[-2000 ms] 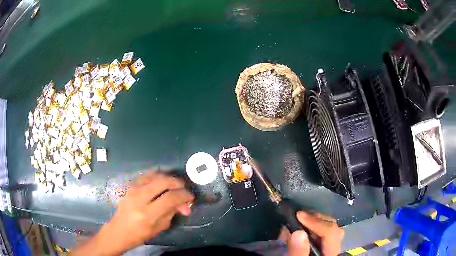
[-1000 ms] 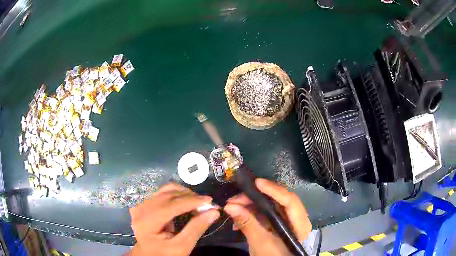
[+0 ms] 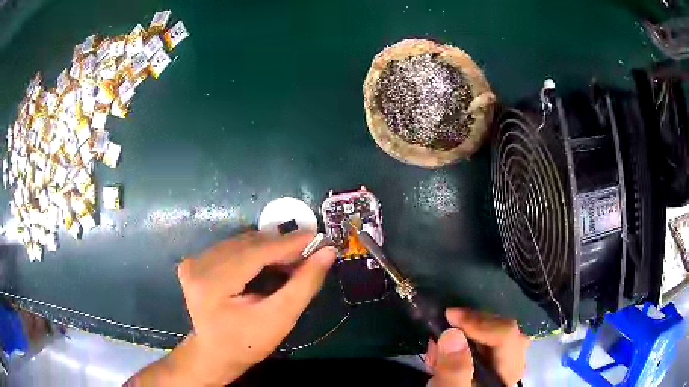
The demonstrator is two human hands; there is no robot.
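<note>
The circuit board in its pinkish-white rim (image 3: 332, 208) lies on the bench with an orange flex patch (image 3: 353, 243) and a flat black panel (image 3: 364, 281) at its near edge. My right hand (image 3: 480, 349) holds the soldering iron (image 3: 400, 283) like a pen, its tip on the board by the orange patch. My left hand (image 3: 242, 291) pinches a small silvery-white piece (image 3: 316, 243) at the board's left edge; I cannot tell exactly what it is. A white disc (image 3: 288, 212) with a dark square is partly covered by the left fingers.
A pile of silver-white squares with orange-yellow edges (image 3: 68, 143) is at left. A tan bowl (image 3: 383, 128) of grey granules is beyond the board. A black fan (image 3: 532, 204) stands at right. A thin wire (image 3: 332, 330) curves near the bench edge. A blue stool (image 3: 634, 344) is beyond it.
My hands were together near the board's front edge a second ago. They are now apart, the left at the board's left edge, and the iron tip has come back onto the board. The view has shifted closer.
</note>
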